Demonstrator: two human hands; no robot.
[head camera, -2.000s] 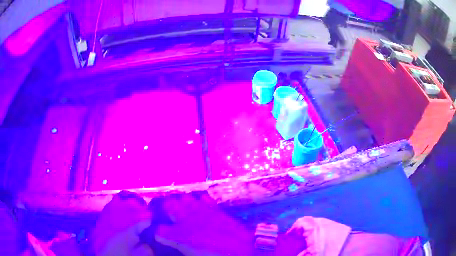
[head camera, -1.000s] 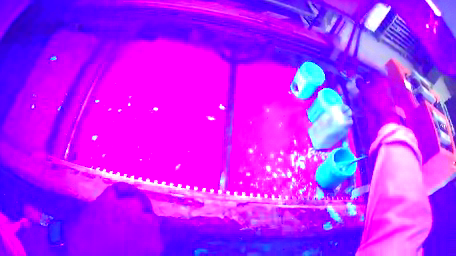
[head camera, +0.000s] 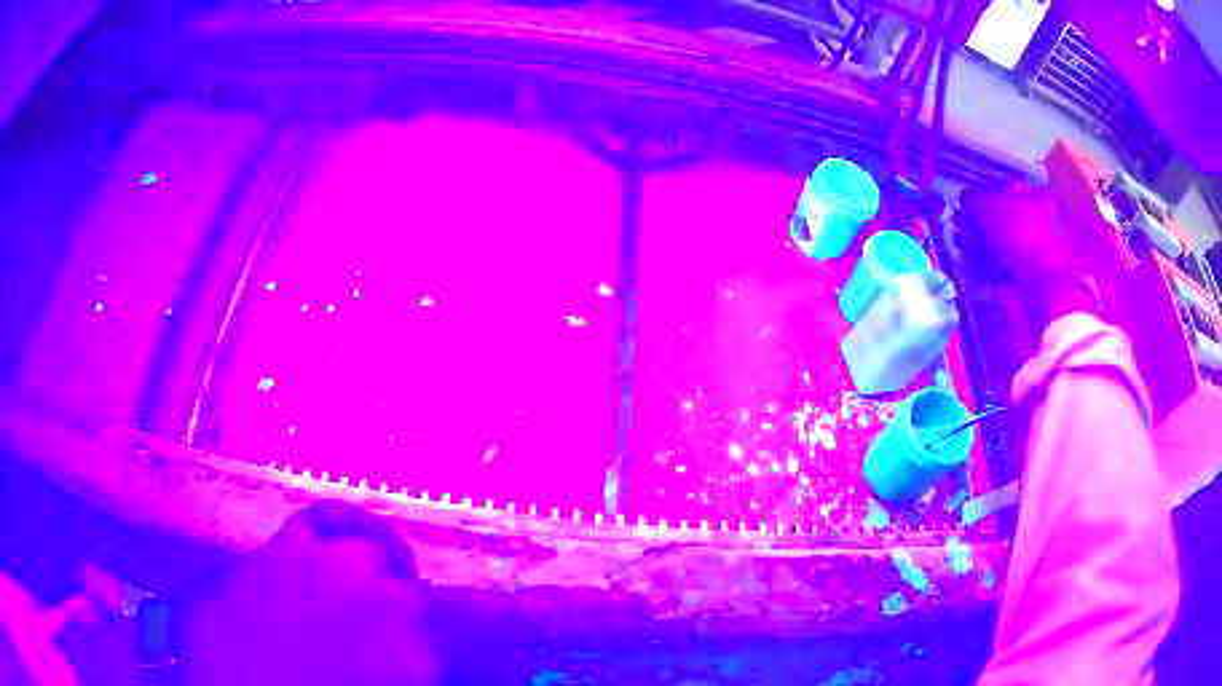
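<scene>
My left hand (head camera: 315, 590) is a blurred, dark magenta shape at the bench's front edge, lower left. Its fingers do not show clearly, and I cannot tell if it holds anything. A wristwatch (head camera: 157, 630) with a dark square screen is beside it. My right arm, in a loose pink-lit cuff (head camera: 1088, 362), reaches up along the right side. My right hand (head camera: 1025, 255) is dark and blurred beyond the cups, near the red bin; its fingers and anything in them cannot be made out.
Cyan cups (head camera: 918, 449) stand along the bench's right side, the nearest with a thin dark stick in it. A pale squarish container (head camera: 901, 332) stands among them. The red bin (head camera: 1132, 268) holds small items. A pale toothed line runs along the worn bench edge (head camera: 536, 556).
My right hand has left the front edge, where it was near my left, and is now stretched out right. The view has turned, and the toothed line now shows. Little differs from one second ago.
</scene>
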